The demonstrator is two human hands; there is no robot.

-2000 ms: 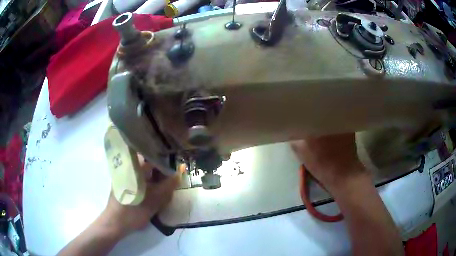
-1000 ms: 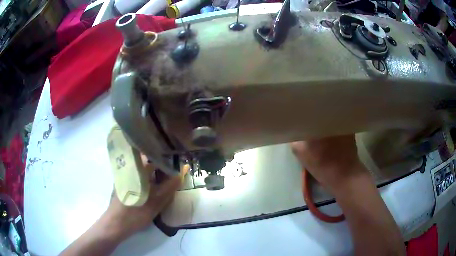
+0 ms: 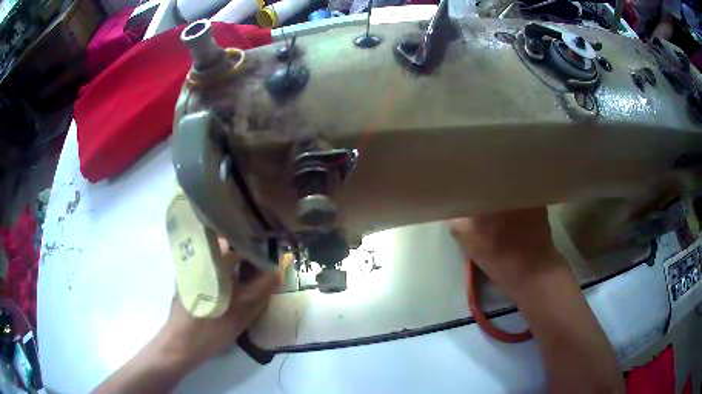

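Note:
The cream-beige sewing machine [image 3: 462, 154] spans the view, with its lit needle area [image 3: 308, 265] at the lower left of the head. My left hand [image 3: 231, 308] is beside the needle area, partly behind the pale yellow oval lamp [image 3: 195, 258]; its fingertips reach close to the presser foot. Whether they hold anything is unclear. My right hand [image 3: 504, 242] reaches under the arm, its fingers mostly hidden. An orange-brown looped handle [image 3: 493, 327] shows at my right wrist, partly covered by it. I cannot tell if the hand holds it.
A folded red piece [image 3: 127, 108] lies at the far left of the white table [image 3: 85, 269]. White and yellow cones [image 3: 281, 11] are behind the machine. A small panel with dark marks [image 3: 683, 275] is at the right edge. Red cloth [image 3: 651, 374] shows at the lower right.
The view has shifted slightly, so the machine sits a little further right. A thin red thread now shows across the arm. Both hands stay in nearly the same place.

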